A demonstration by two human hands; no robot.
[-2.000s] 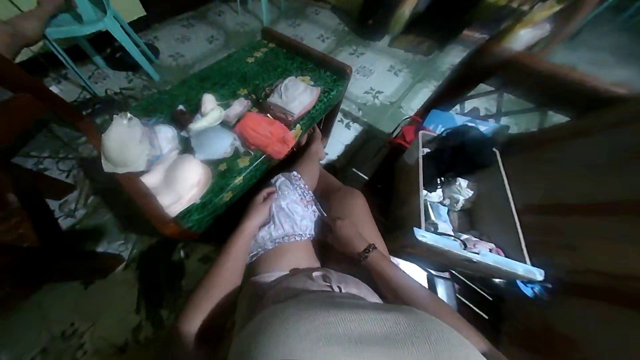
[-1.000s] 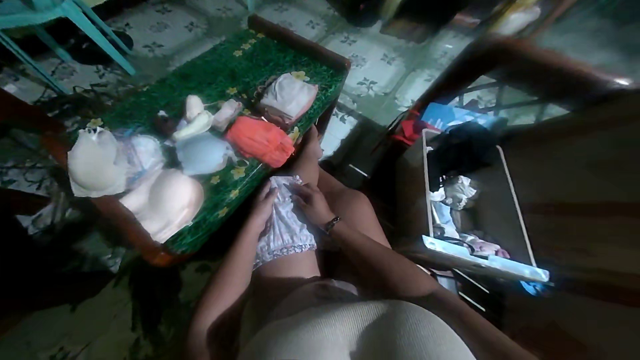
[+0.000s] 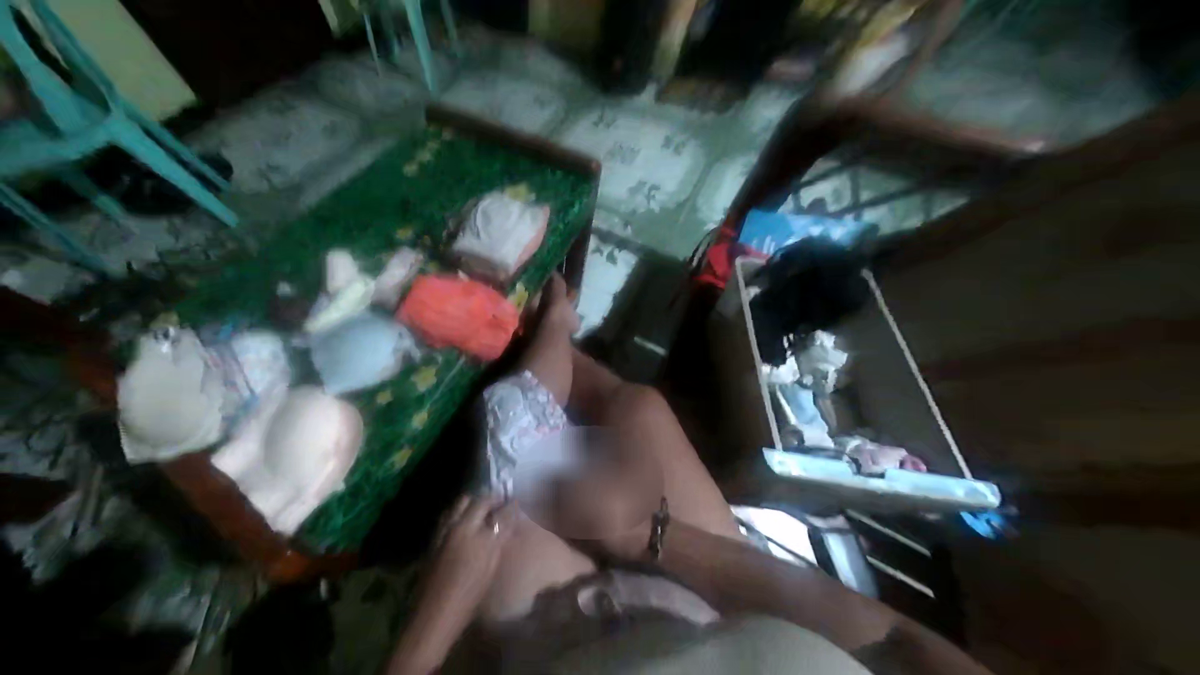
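Note:
A white patterned cloth garment (image 3: 525,427) lies over my thigh, below the edge of the green-covered table. My left hand (image 3: 476,534), with a ring on one finger, is at the garment's near edge; whether its fingers grip the cloth is not clear. My right hand (image 3: 595,487) is over the garment's right side, blurred, with a dark bracelet at the wrist, so its grip cannot be made out. On the table lie a cream bra (image 3: 173,394), a pale pink padded bra (image 3: 305,450), a light blue folded cloth (image 3: 356,352), an orange-red folded cloth (image 3: 459,316) and a whitish folded cloth (image 3: 503,232).
The low table (image 3: 319,225) has a green patterned cover and a wooden rim. At right an open drawer (image 3: 905,375) holds black cloth (image 3: 811,291) and several light cloth items. A blue package (image 3: 802,228) lies behind it. A teal plastic chair (image 3: 112,122) stands at upper left.
My left hand has moved down toward the garment's near edge. The garment, seen spread on my thigh before, now lies bunched farther up toward the knee side.

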